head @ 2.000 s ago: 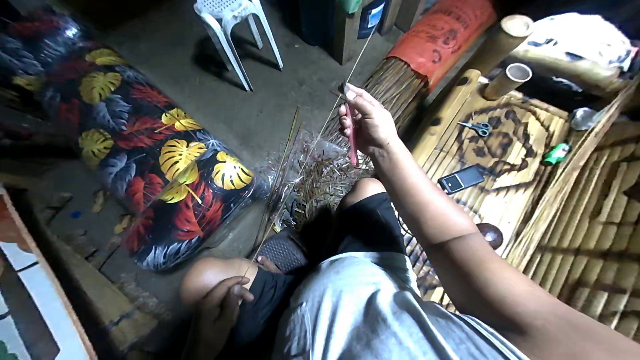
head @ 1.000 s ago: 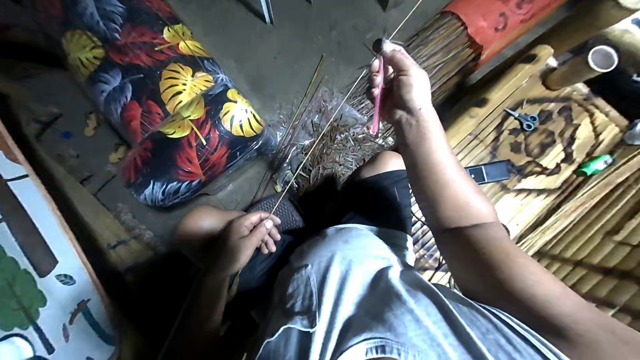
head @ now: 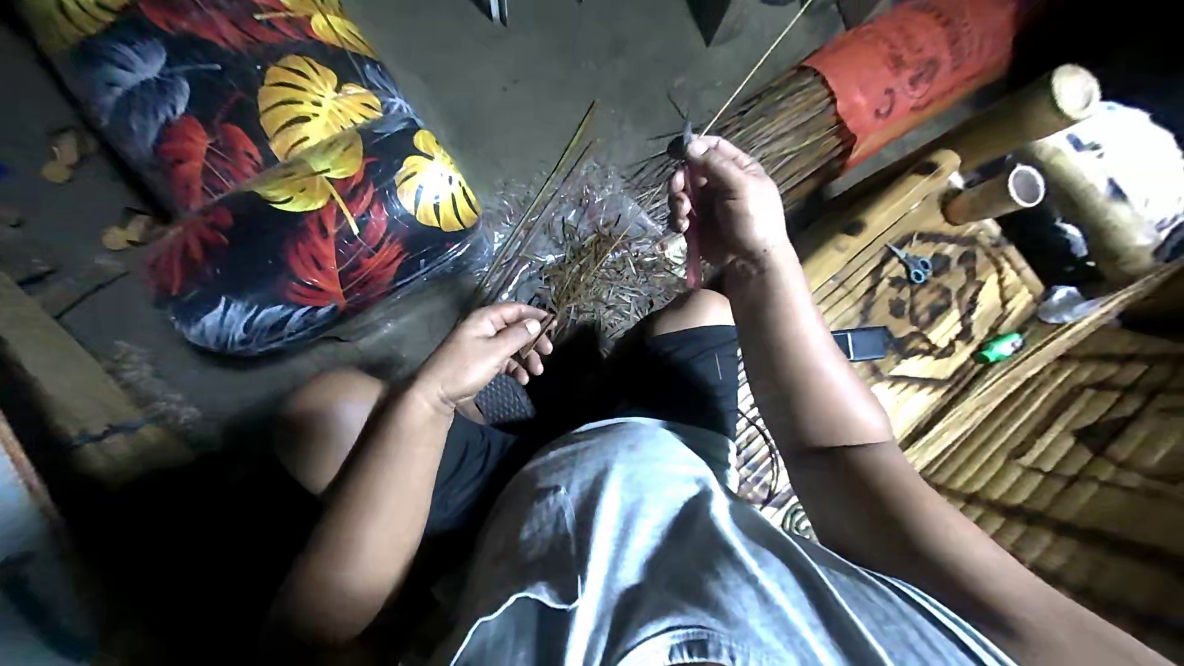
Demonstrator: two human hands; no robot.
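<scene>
My right hand, right of the middle, is closed around a pink-handled tool whose dark head shows at the fingertips; its exact kind is unclear. A thin pale strip runs from those fingertips to the upper right. My left hand, lower and to the left, pinches a small dark thin piece between thumb and fingers. Beyond and between the hands, a heap of plant shavings lies on clear plastic, with a few long thin strips at its left.
A bamboo table at the right bears scissors, a phone, a green lighter and a bamboo cup. Behind lies a stick bundle in a red sack. A leaf-patterned, plastic-wrapped cushion stands at the left.
My left hand has risen from beside my left knee toward the heap. The long strip that ran between both hands one second ago now shows only beyond my right hand.
</scene>
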